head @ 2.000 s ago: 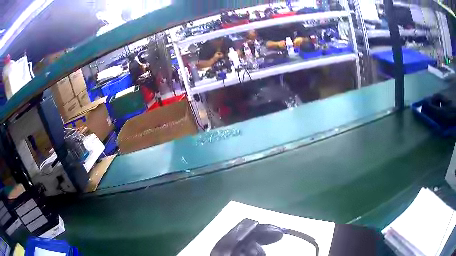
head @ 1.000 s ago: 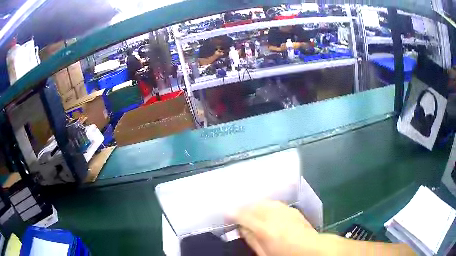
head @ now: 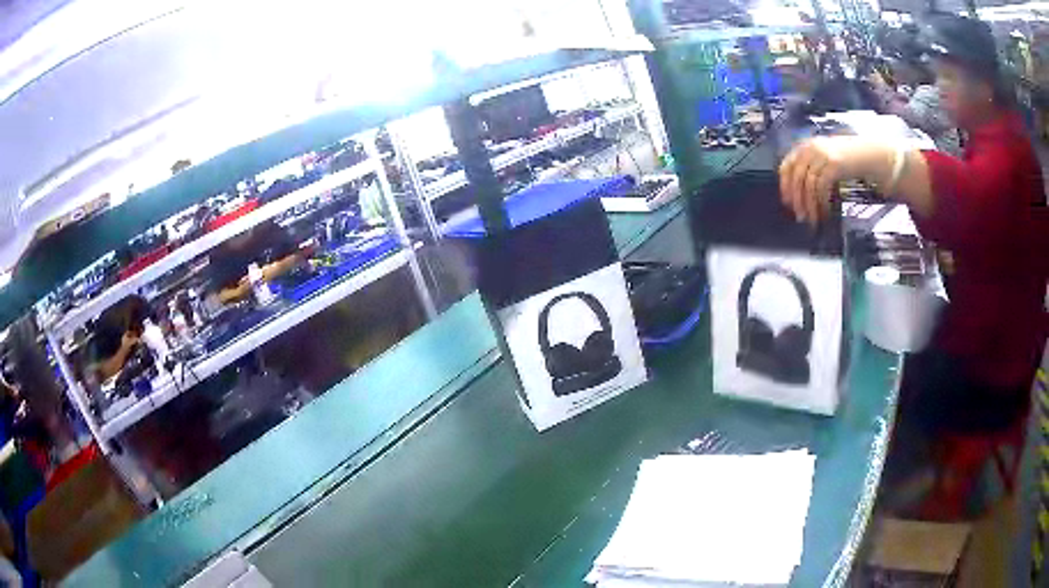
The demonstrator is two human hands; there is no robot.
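Neither of my hands is in the picture. A black and white retail box point(head: 579, 350) with a headphone picture stands on the green bench, its black part upright above the white front. A second such box point(head: 778, 333) stands to its right, with another person's hand at its black top. A loose stack of white leaflets point(head: 711, 519) lies near the bench edge. Small dark cards point(head: 707, 442) show partly behind the stack. A white corner point(head: 230, 571), perhaps of a box, is cut off at the bottom left.
A person in a red top point(head: 992, 258) sits at the right, one arm over the bench. A white roll point(head: 897, 310) stands beside the right box. A blue tray with black items point(head: 667, 301) lies behind the boxes. A raised green shelf point(head: 288, 471) runs along the left.
The view has turned to the right. The hand that was inside the open white box is out of view. Another person's hand now shows at the right box's top.
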